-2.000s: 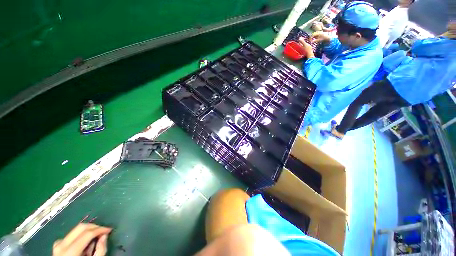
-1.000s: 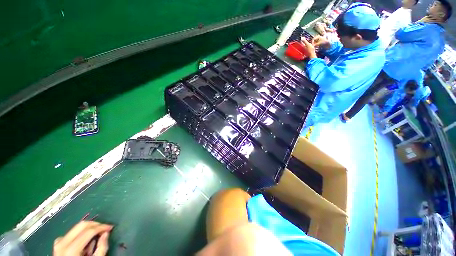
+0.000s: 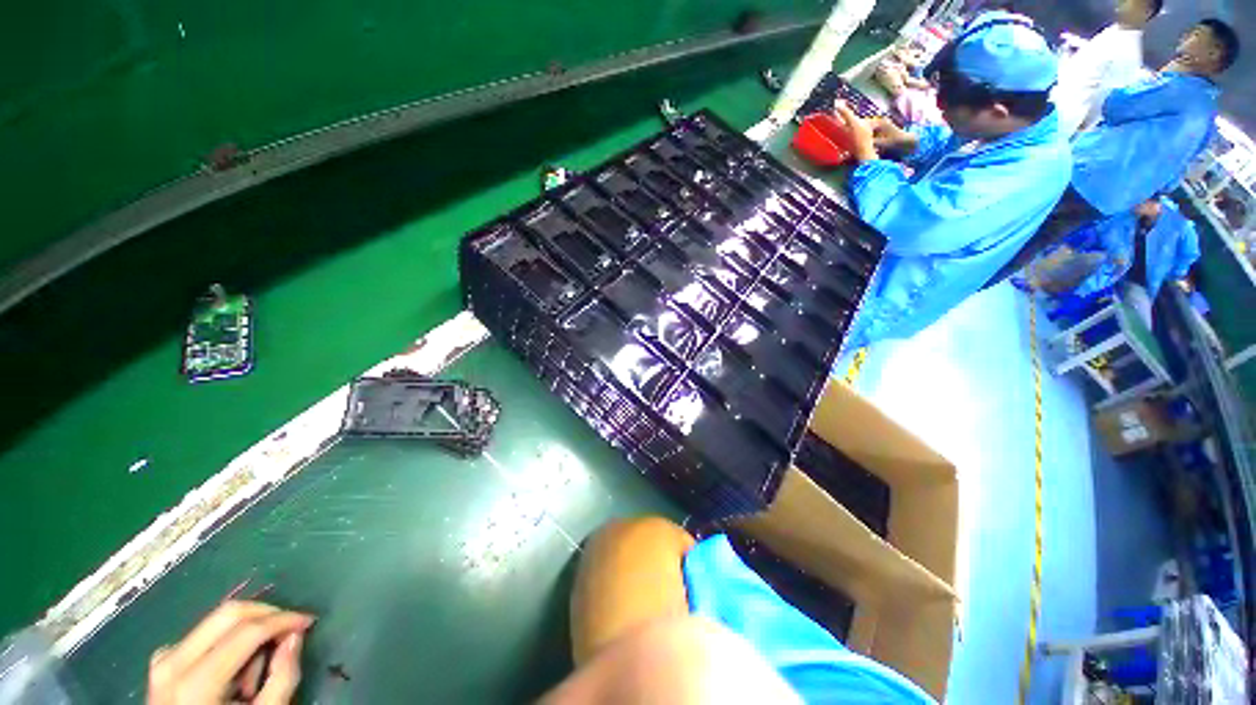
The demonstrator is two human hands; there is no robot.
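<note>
My left hand (image 3: 232,653) is at the bottom left over the dark green mat, fingers curled. It is cut off by the lower edge, and what it holds, if anything, cannot be made out. Skin of my right arm or hand (image 3: 668,664) shows blurred at the bottom centre beside a blue sleeve; its fingers are not visible. A black fixture or shell stack (image 3: 420,411) lies at the mat's back edge. Thin red slivers (image 3: 248,592) lie by my left hand. A small dark bit (image 3: 339,672) lies on the mat to its right.
A green circuit board unit (image 3: 219,338) lies on the belt beyond the whitish edge strip (image 3: 207,512). Stacked black blister trays (image 3: 689,310) stand to the right, beside an open carton (image 3: 902,503). A worker in blue (image 3: 964,193) is near a red bin (image 3: 822,139).
The circuit board unit and a small white scrap have moved left along the belt. My left hand has barely moved. The people in the background have shifted.
</note>
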